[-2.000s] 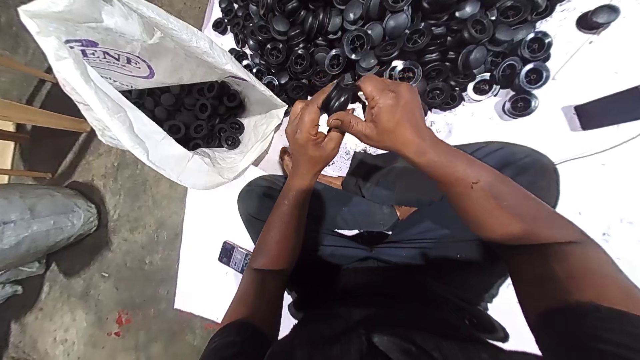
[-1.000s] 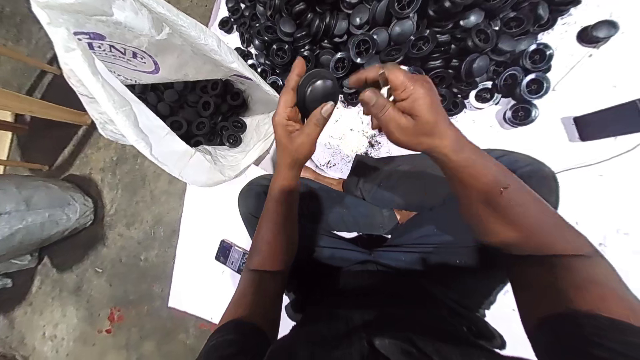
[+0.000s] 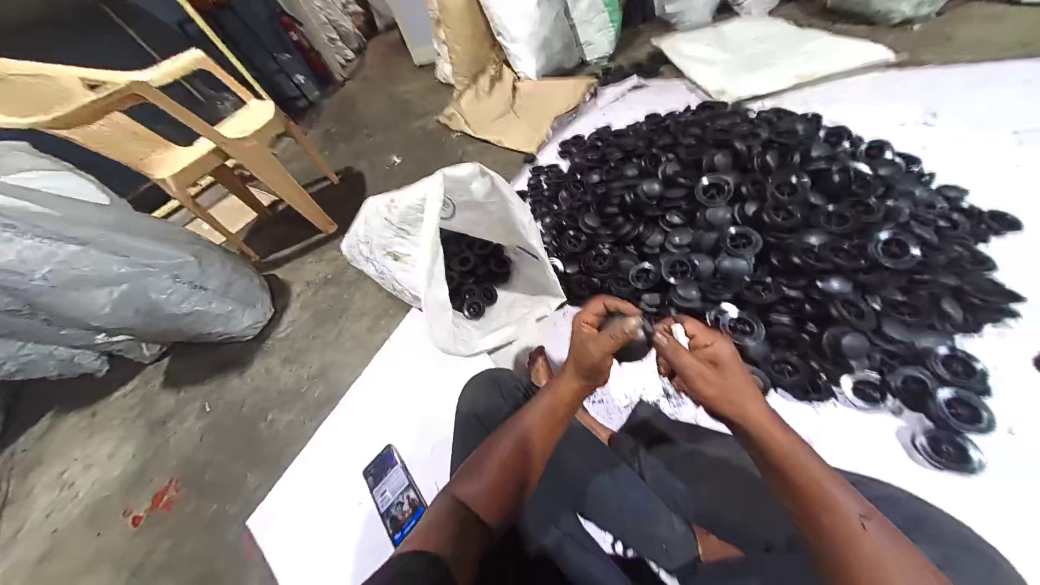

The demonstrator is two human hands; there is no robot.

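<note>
My left hand point(image 3: 597, 345) grips a round black plastic cap point(image 3: 632, 340), its thumb across the cap's face. Close beside it on the right, my right hand point(image 3: 703, 361) has its fingertips at the cap's edge and pinches a small white-ended object point(image 3: 680, 334), too small to identify. A large heap of similar black plastic caps point(image 3: 780, 219) lies just beyond both hands. To the left of the heap, an open white woven sack point(image 3: 443, 301) holds more black caps point(image 3: 474, 272) inside.
A phone point(image 3: 394, 494) lies on the white sheet point(image 3: 325, 471) by my left forearm. Beige plastic chairs point(image 3: 236, 146) and a full grey sack point(image 3: 130, 268) stand at the left. Full sacks point(image 3: 532, 36) and a flat white sack point(image 3: 772, 57) are at the back.
My hands have come together at the cap, after being apart one second ago. The white-ended object now shows in my right hand. The view has swung to show more of the room.
</note>
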